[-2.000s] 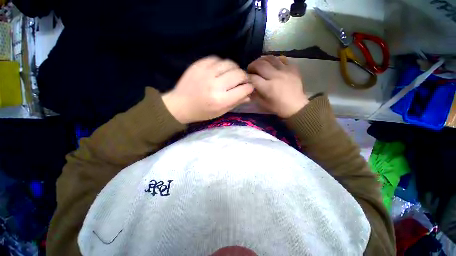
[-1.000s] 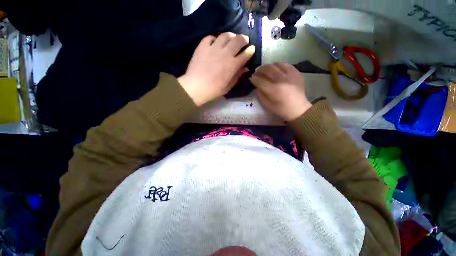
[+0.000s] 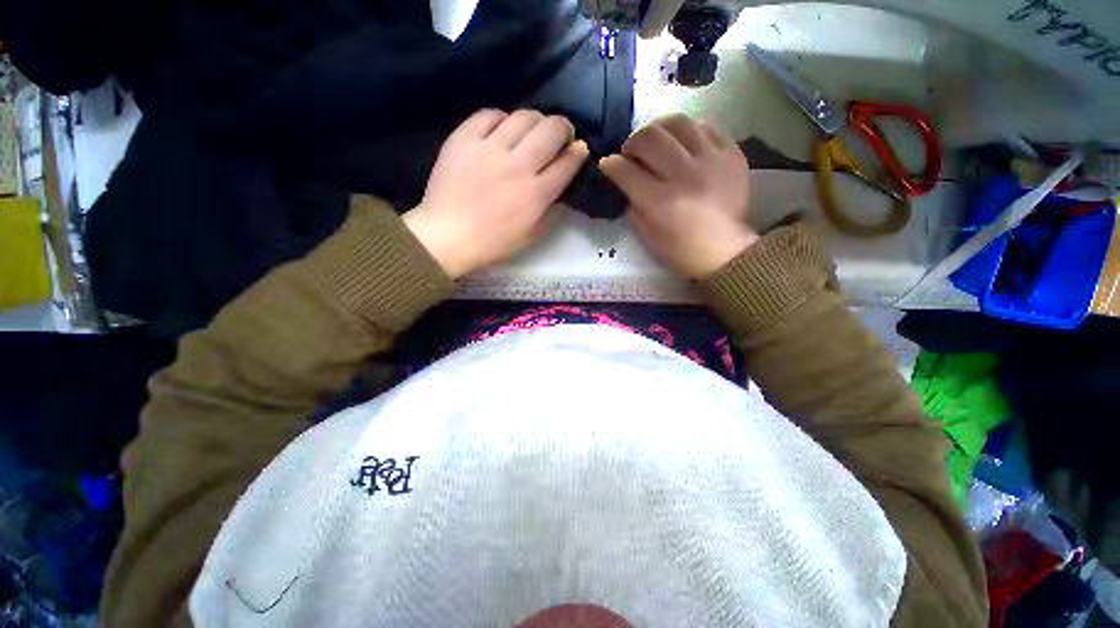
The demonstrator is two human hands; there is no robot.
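Observation:
A large black garment (image 3: 307, 135) lies heaped on the table, left of the needle area. Its folded edge (image 3: 618, 104) runs down from under the presser foot (image 3: 608, 43) toward me. My left hand (image 3: 501, 184) pinches the cloth just left of the edge, fingers curled. My right hand (image 3: 682, 190) pinches the same cloth from the right. A small dark piece of the cloth shows between the fingertips. The fingertips partly hide where the cloth is gripped.
Scissors (image 3: 847, 135) with red and yellow handles lie right of the needle. A dark scrap (image 3: 774, 155) lies beside them. A blue bin (image 3: 1050, 264) and a white strip (image 3: 995, 233) are at the right. The white machine head (image 3: 1044, 55) is upper right. A yellow container (image 3: 21, 252) is far left.
My left hand has moved down and slightly left, away from the presser foot. My right hand has shifted slightly up. Both hands now pinch the cloth in front of the foot.

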